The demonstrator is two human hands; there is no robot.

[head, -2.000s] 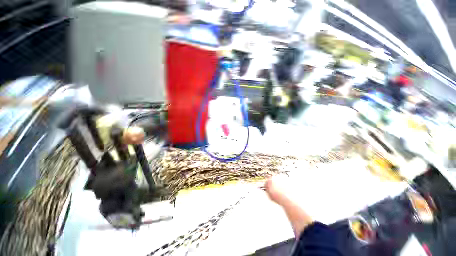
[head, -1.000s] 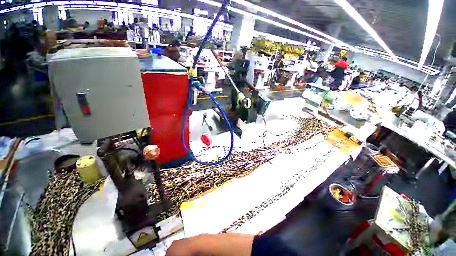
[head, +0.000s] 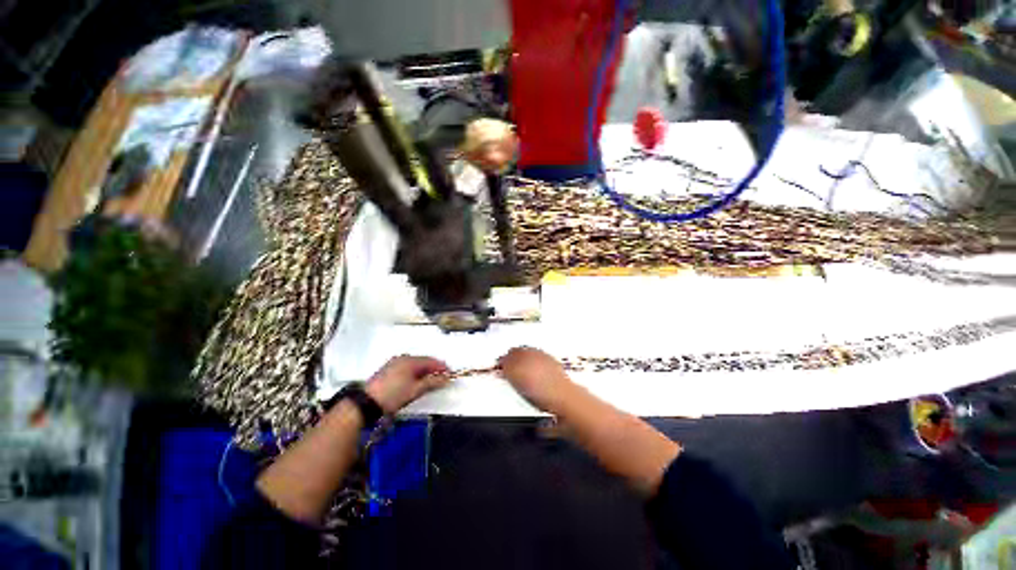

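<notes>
My left hand (head: 406,385), with a dark band at the wrist, pinches the near end of a chain strand at the front edge of the white bench sheet (head: 668,314). My right hand (head: 535,376) holds the same strand a short way to the right. From there the chain strands (head: 713,362) run to the right along the sheet as speckled lines. The dark hand lever press (head: 441,247) stands just behind my hands, with a round tan knob (head: 490,144) on its lever. The fingertips are blurred.
A thick chain bundle (head: 713,235) lies along the back and hangs over the left end (head: 273,323). Yellow tape (head: 602,274) lies before it. A red machine (head: 557,89) and blue hose (head: 668,217) are behind. A blue tub (head: 195,490) is below left, a small bucket (head: 931,423) at right.
The view has swung left and down over the press. My left hand has come into view, and both hands now hold the strand near the bench's front edge.
</notes>
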